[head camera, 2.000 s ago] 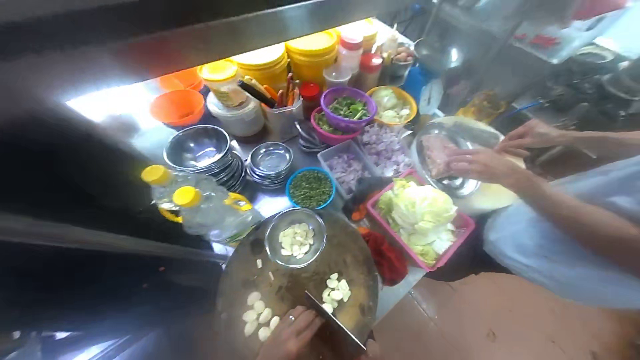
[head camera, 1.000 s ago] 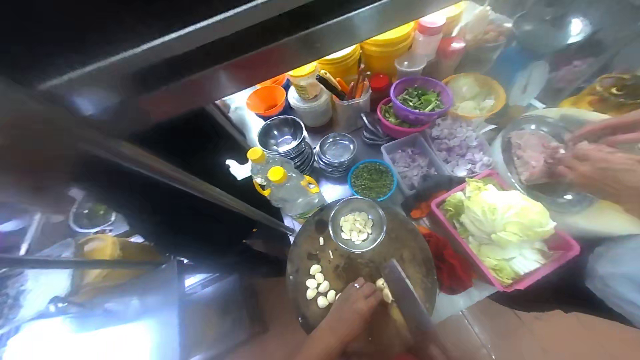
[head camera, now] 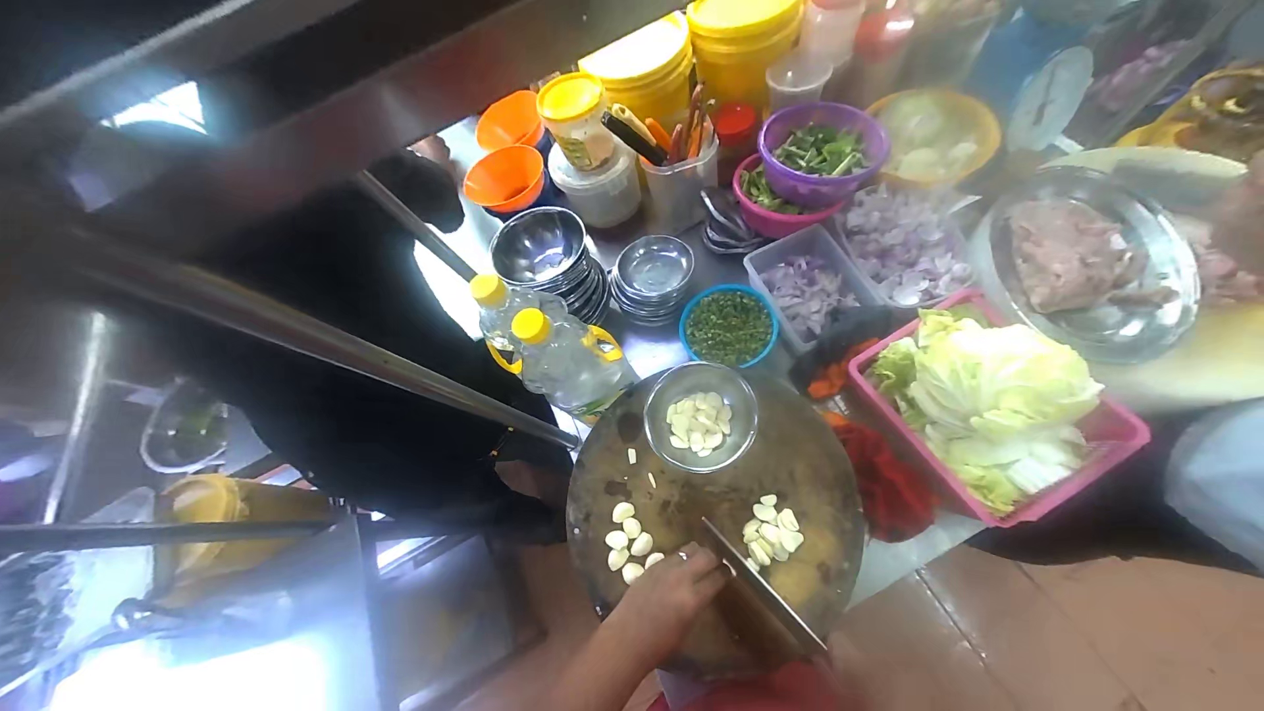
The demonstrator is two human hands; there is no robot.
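On a round wooden chopping block [head camera: 632,494], my left hand [head camera: 667,597] has its fingers bent against the flat of a cleaver [head camera: 765,588], over a garlic clove that barely shows. My right hand [head camera: 825,667] is blurred at the lower end of the cleaver, around its handle. Right of the blade lies a heap of sliced garlic [head camera: 775,531]. Several whole peeled garlic cloves [head camera: 630,538] are left of my left hand. A metal bowl [head camera: 752,420] with garlic slices stands on the far part of the block.
Plastic bottles with yellow caps [head camera: 568,360] stand left of the block. Beyond it are a bowl of chopped green herbs [head camera: 731,326], stacked metal bowls [head camera: 541,247] and tubs of chopped onion [head camera: 810,291]. To the right sit a pink basket [head camera: 1126,444] of lettuce and a bowl of raw meat [head camera: 1071,257].
The cleaver, held higher with its broad side showing one second ago, is now down beside my left fingertips. The view has swung from side to side.
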